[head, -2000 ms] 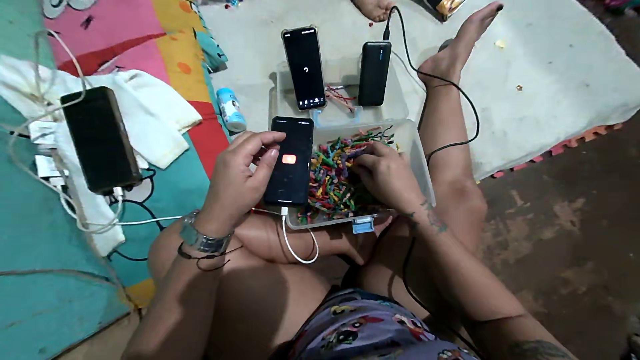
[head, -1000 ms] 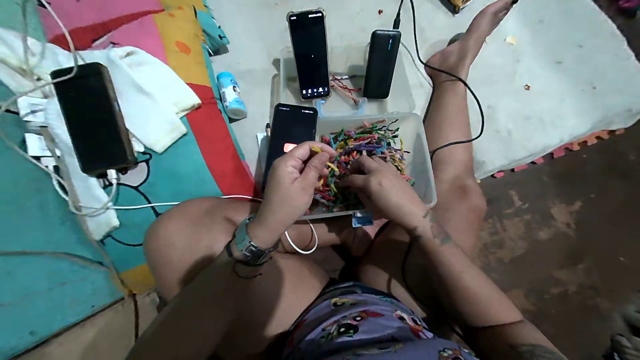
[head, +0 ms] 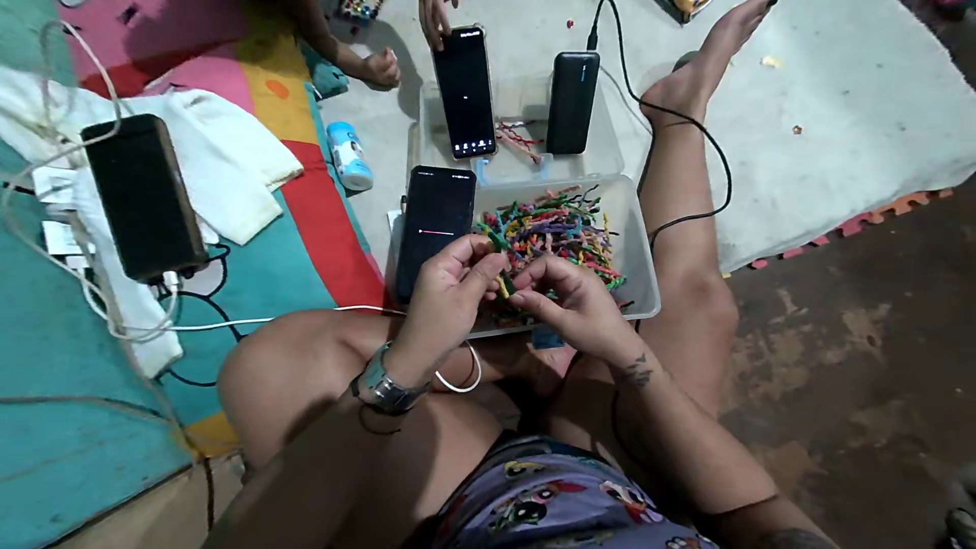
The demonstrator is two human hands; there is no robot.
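Over the near edge of a clear plastic box point(head: 645, 259), my left hand point(head: 461, 282) and my right hand point(head: 568, 301) meet fingertip to fingertip. Between them is a short green and yellow twisted piece point(head: 505, 286), pinched by both; its material cannot be told for sure. Many similar coloured twisted pieces point(head: 560, 229) lie heaped in the box. A smartphone point(head: 436, 221) with a dark lit screen rests at the box's left side, just beyond my left hand.
Behind the box, its lid point(head: 610, 145) bears an upright smartphone point(head: 465, 95), a black power bank point(head: 572, 103) and a few twisted strands point(head: 520, 141). Another person's hand point(head: 436, 23) touches that phone. A bottle point(head: 351, 156), a cabled phone point(head: 143, 197) and white cloth point(head: 229, 160) lie left.
My hands have come together around the green and yellow piece; two seconds ago they were apart, the left over the near phone. Another person's hands have come into view at the top.
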